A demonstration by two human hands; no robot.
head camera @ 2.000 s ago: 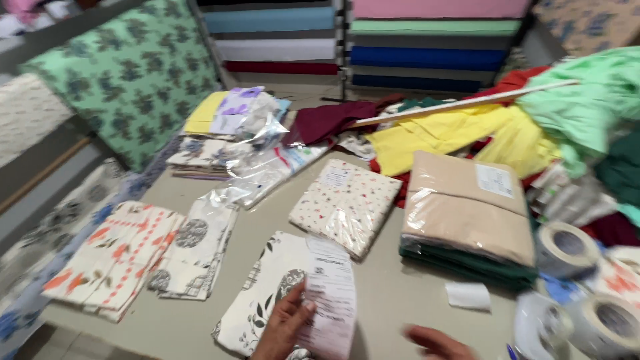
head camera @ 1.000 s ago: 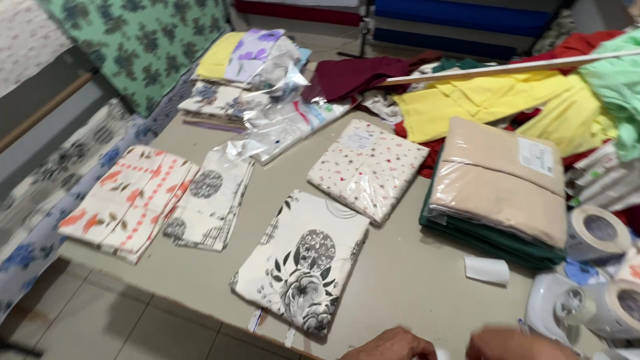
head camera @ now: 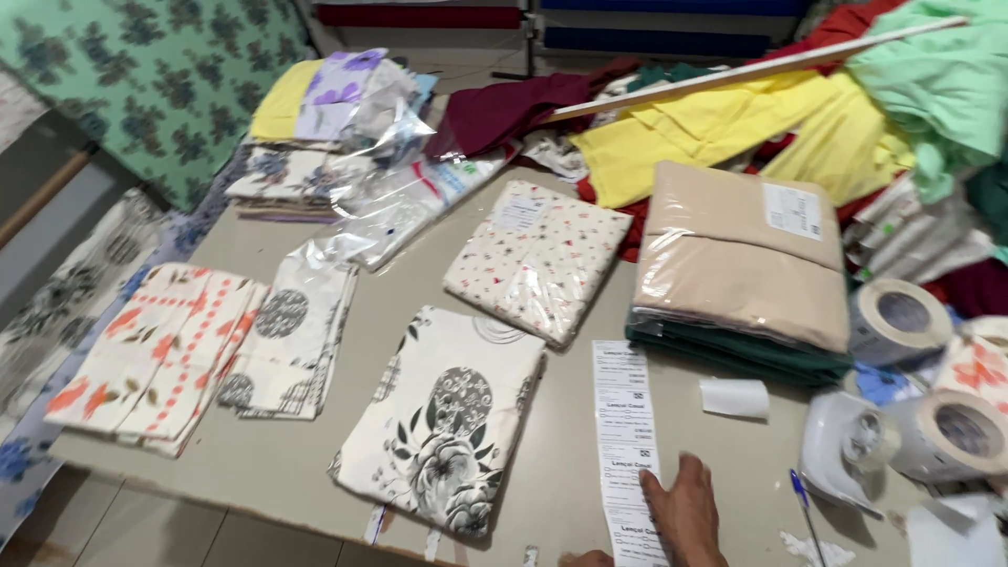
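A strip of printed paper labels (head camera: 622,409) lies lengthwise on the table. My right hand (head camera: 683,508) rests on its right edge, thumb over the print and fingers apart. Only a bit of my left hand (head camera: 589,559) shows at the bottom edge, beside the strip's lower end; what its fingers do is hidden. Left of the strip lies a folded white cloth with grey flowers (head camera: 449,425). Behind are a bagged cream cloth with small flowers (head camera: 543,260) and a bagged beige cloth (head camera: 732,252), which sits on dark green fabric (head camera: 740,354).
At right stand label rolls (head camera: 902,319), a tape dispenser (head camera: 839,449) and a blue pen (head camera: 805,504). A curled white paper (head camera: 734,398) is near the green fabric. Folded orange-flowered cloth (head camera: 157,354) lies left, a fabric stack (head camera: 323,102) behind it. A long white strip (head camera: 756,71) crosses loose yellow fabric (head camera: 701,126).
Two seconds ago a hand held printed paper over the grey-flowered cloth; now the label strip lies on the table to the right of it. My right hand has come onto the strip.
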